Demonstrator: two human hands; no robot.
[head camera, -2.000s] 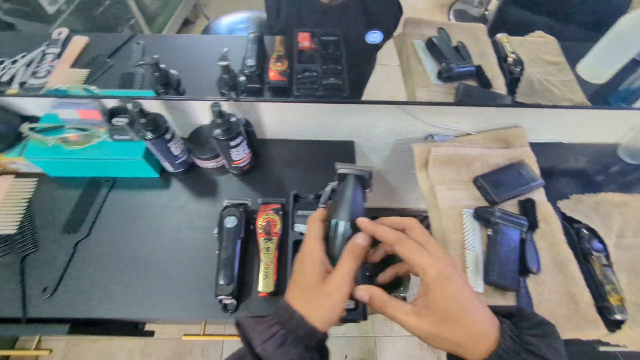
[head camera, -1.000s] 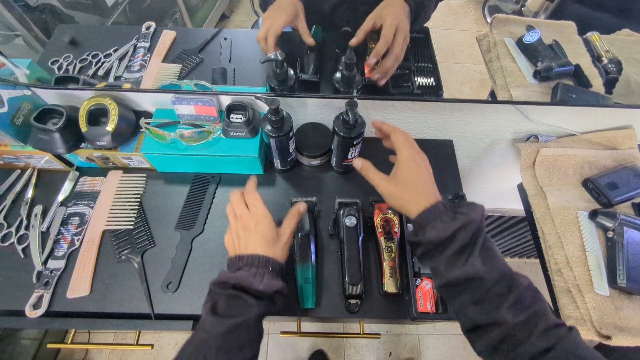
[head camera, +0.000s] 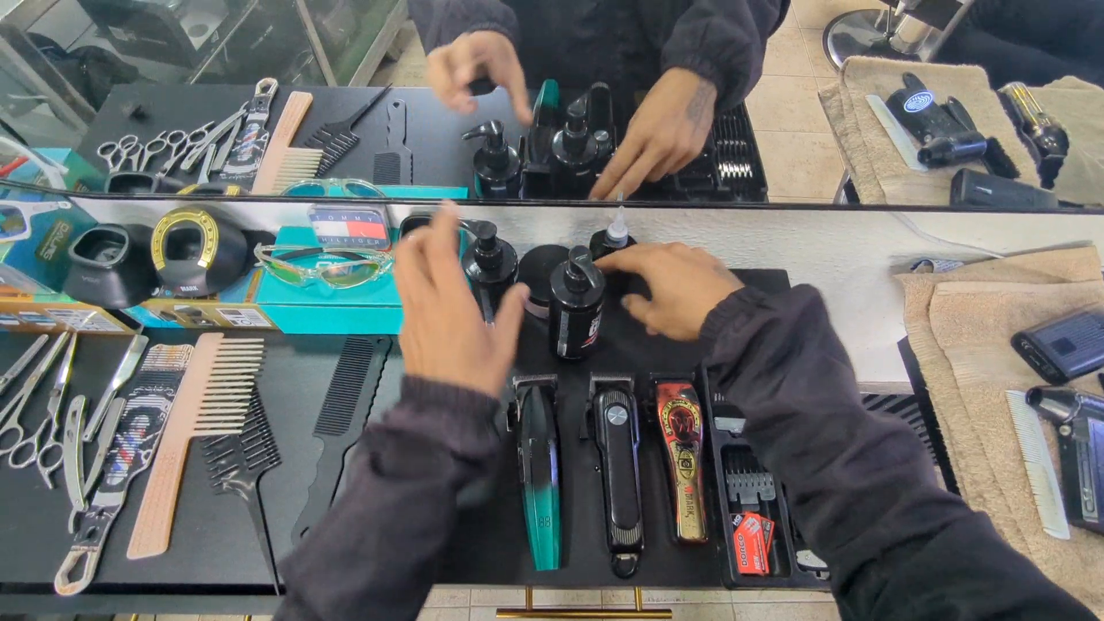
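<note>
My left hand (head camera: 453, 310) is raised, fingers apart and holding nothing, just left of a black pump bottle (head camera: 490, 259). My right hand (head camera: 668, 285) reaches with its fingertips beside a small dark bottle with a clear nozzle (head camera: 616, 231); whether it grips it I cannot tell. A second black pump bottle (head camera: 577, 302) stands in front, with a round dark jar (head camera: 542, 272) behind it. Below lie a teal and black hair clipper (head camera: 539, 474), a black hair clipper (head camera: 617, 466) and a red and gold clipper (head camera: 683, 457), side by side.
Left lie several scissors (head camera: 52, 414), a wide pink comb (head camera: 177, 448) and black combs (head camera: 341, 397). Glasses (head camera: 328, 269) rest on a teal box (head camera: 332, 317). A tray of guards (head camera: 749, 483) sits beside the clippers. Beige towels (head camera: 975, 345) lie at right. A mirror (head camera: 604, 52) runs behind.
Two seconds ago both hands were at a dark clipper. The teal clipper now lies in the row. Since one second ago, the front pump bottle stands nearer the clippers. The view has shifted left since the first frame.
</note>
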